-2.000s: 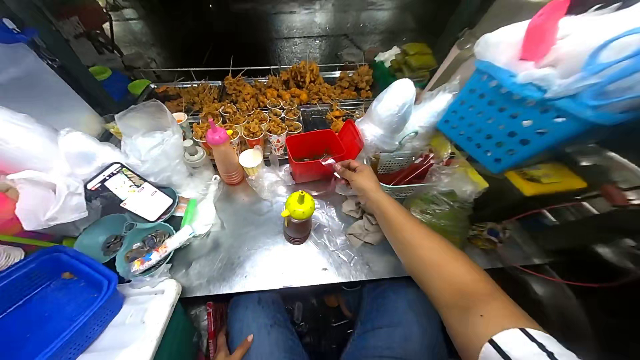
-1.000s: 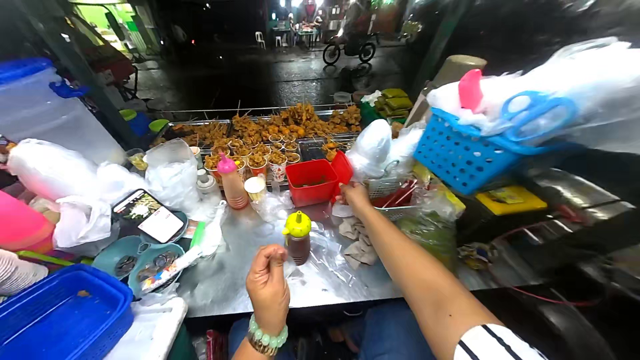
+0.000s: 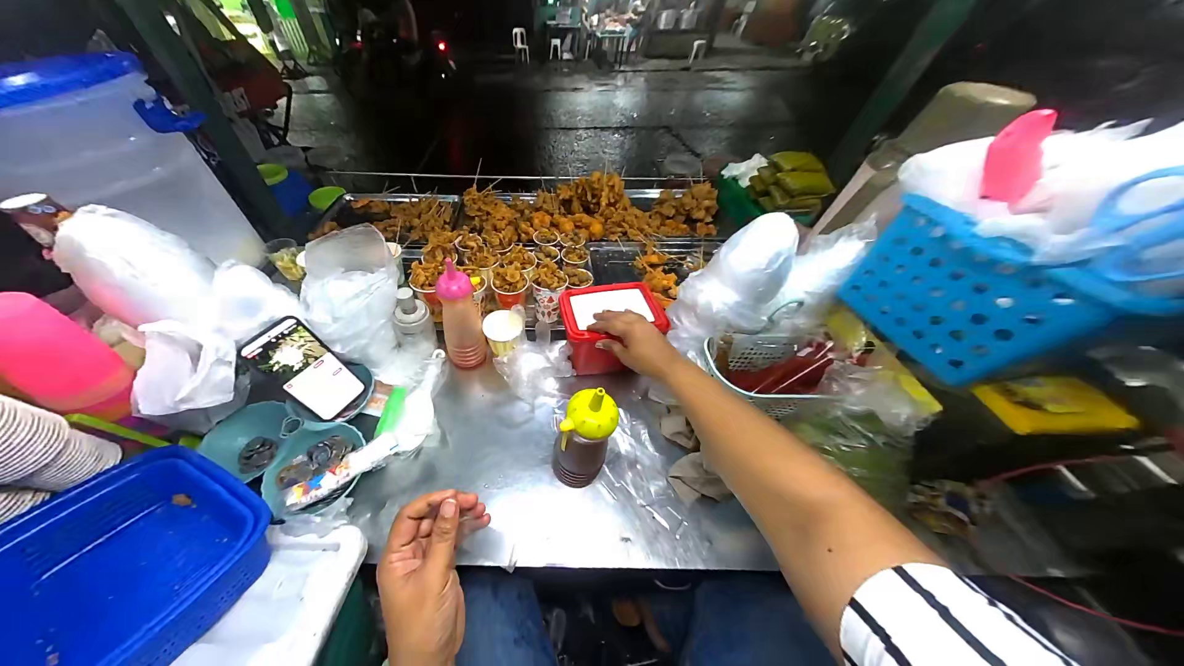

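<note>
My right hand (image 3: 636, 340) rests on the white-topped lid of a red plastic container (image 3: 592, 356), its fingers at the lid's right front. The lid lies over the container. My left hand (image 3: 427, 564) is raised at the near edge of the metal counter, its fingers curled and thumb near the fingertips; whether something thin is between them I cannot tell. A squeeze bottle of dark sauce with a yellow-green cap (image 3: 585, 439) stands between the hands. Left of the container are a paper cup (image 3: 503, 331) and a pink-capped squeeze bottle (image 3: 461, 319).
Fried food (image 3: 592, 208) on trays and in cups lines the back. At left are a smartphone (image 3: 305, 367), teal bowls of coins (image 3: 319, 467) and a blue plastic tray (image 3: 120, 555). A blue perforated basket (image 3: 971, 287) and a white plastic basket (image 3: 768, 393) stand at right.
The red container was uncovered, its lid held open at the right; now the lid lies over it under my right hand. My left hand has come up from my lap. The view has tilted.
</note>
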